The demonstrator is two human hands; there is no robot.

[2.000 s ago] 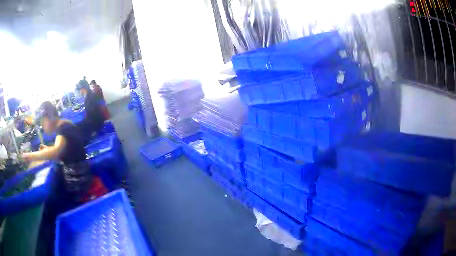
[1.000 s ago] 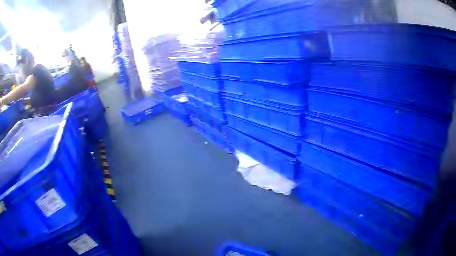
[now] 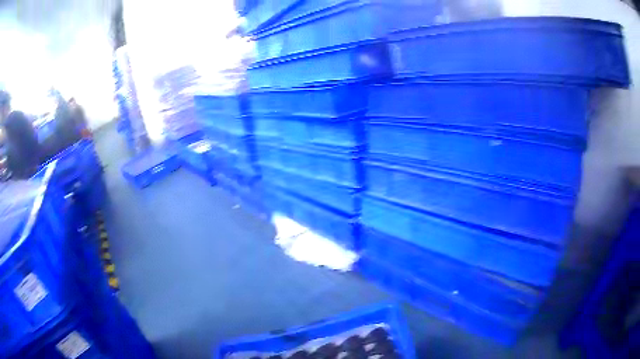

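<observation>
A blue parts tray (image 3: 309, 336) shows at the bottom centre, cut off by the frame edge. Several dark brown lumps (image 3: 351, 348) lie in a row in it on a pale liner. Neither of my hands is in view, so what holds the tray is hidden. Tall stacks of blue totes (image 3: 470, 154) stand to the right of the tray. The picture is blurred.
Labelled blue totes (image 3: 21, 280) stand at the left beside yellow-black floor tape (image 3: 105, 252). The blue floor (image 3: 189, 252) runs between the rows. A single blue tote (image 3: 151, 170) and a white sheet (image 3: 312, 245) lie on it. People (image 3: 67, 123) are at the far left.
The tray has come further into view from the bottom edge. The view has shifted, and the tote stacks and left totes now stand further left in the picture.
</observation>
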